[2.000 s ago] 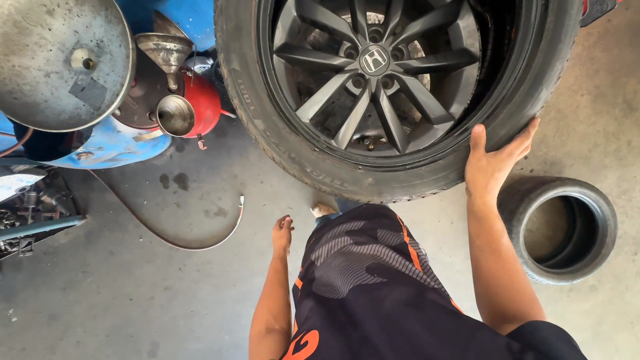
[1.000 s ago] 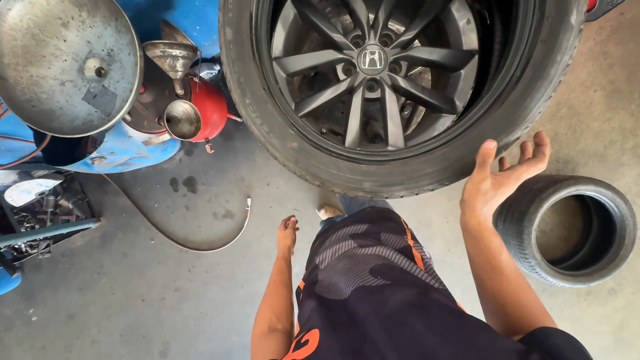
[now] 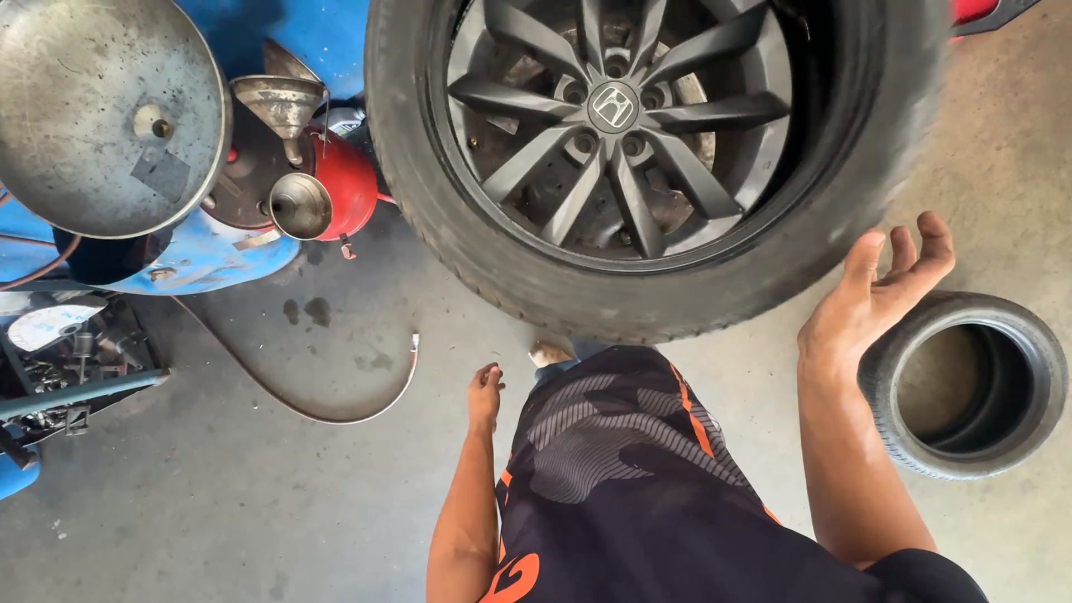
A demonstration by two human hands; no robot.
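Note:
A black tire sits around a dark gray Honda alloy wheel at the top middle, with a dark gap between tire and rim on the right side. My right hand is at the tire's lower right edge, palm up, fingers apart and thumb near the tread; whether it touches the rubber cannot be told. Beside my torso hangs my left hand, below the tire and away from it, its fingers loosely curled with nothing seen in them. Behind the spokes, brake parts are partly visible.
A second tire lies on the floor at right. At upper left are a round metal pan, a metal funnel and a red container. A hose curves over the floor, near a rack of metal parts.
My right hand was against the tire's edge two seconds ago; its fingers have since spread off the rubber. The tire's tread is blurred at right now. My left hand stays low.

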